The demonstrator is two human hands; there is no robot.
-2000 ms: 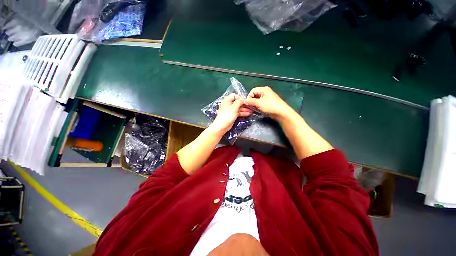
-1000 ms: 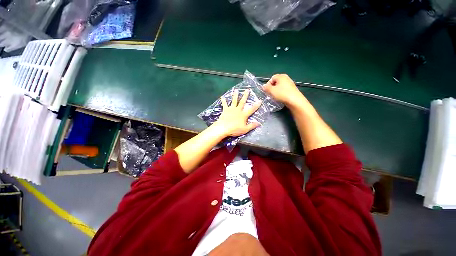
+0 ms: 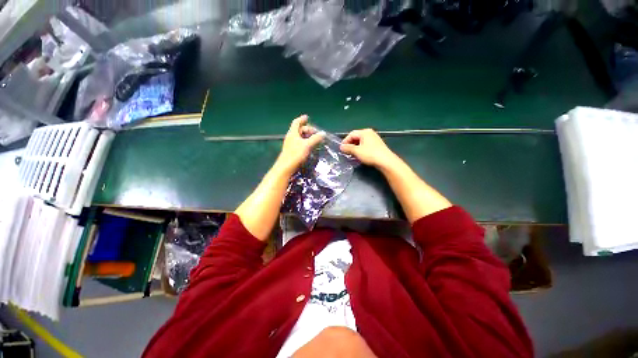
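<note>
A clear glossy zip bag (image 3: 320, 183) with small dark parts inside hangs between my hands at the front edge of the green bench (image 3: 175, 168). My left hand (image 3: 302, 143) pinches the bag's upper left corner. My right hand (image 3: 364, 147) pinches its upper right edge. The mouth is stretched between them; I cannot tell if it is sealed. The dark parts lie in the lower part of the bag.
Empty crumpled bags (image 3: 332, 45) and black parts (image 3: 521, 72) lie at the far side. White trays (image 3: 56, 164) stand left, a white stack (image 3: 605, 178) right. Tiny white bits (image 3: 352, 98) lie on the mat. A carton (image 3: 183, 259) of dark bags is below.
My left hand has lifted from lying flat on the bag and now grips its top corner. The bag has tilted to hang downwards. The camera view has turned and shifted.
</note>
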